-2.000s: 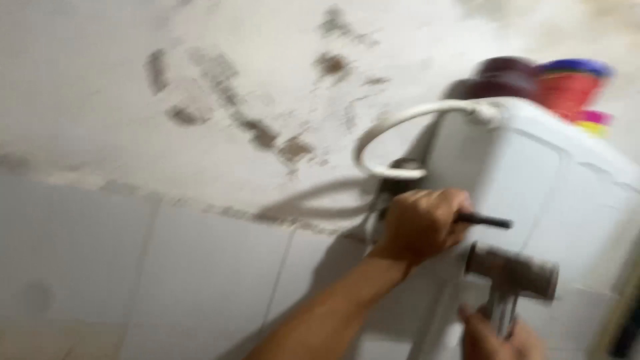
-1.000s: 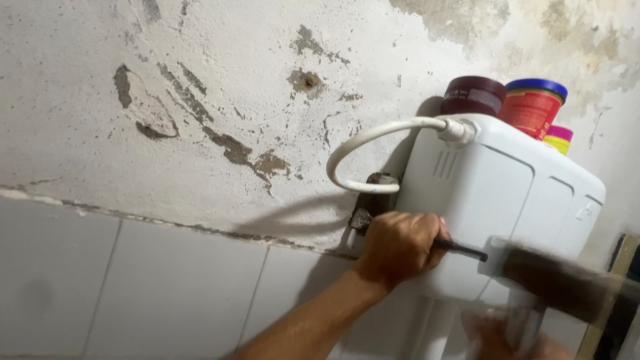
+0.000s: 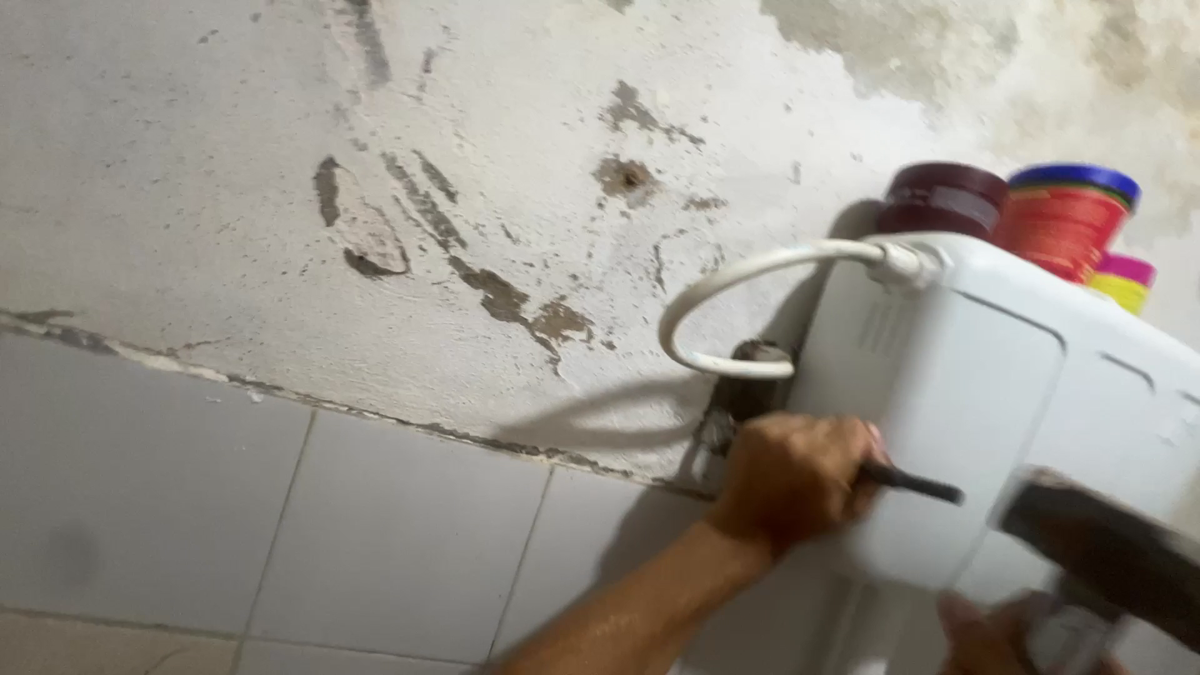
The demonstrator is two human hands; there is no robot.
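My left hand (image 3: 802, 478) is closed around a dark metal rod, probably a chisel (image 3: 914, 483), whose end sticks out to the right in front of a white plastic cistern (image 3: 975, 422). Its other end is hidden by the hand, beside a rough dark cavity (image 3: 745, 384) in the wall. At the lower right, my right hand (image 3: 1003, 633) grips the handle of a hammer (image 3: 1106, 548). The hammer is blurred, its head a short way right of the rod's end, not touching it. A white hose (image 3: 684, 309) loops from the cistern's top corner down to the cavity.
On the cistern stand a dark maroon jar (image 3: 942, 197), a red tub with a blue lid (image 3: 1064, 220) and a yellow and pink container (image 3: 1125, 281). The plaster wall (image 3: 525, 112) is chipped and stained above grey-white tiles (image 3: 394, 544) with a broken upper edge.
The hammer head was close to the rod's end one second ago and now stands a little farther right. My left hand keeps its hold on the rod beside the cavity.
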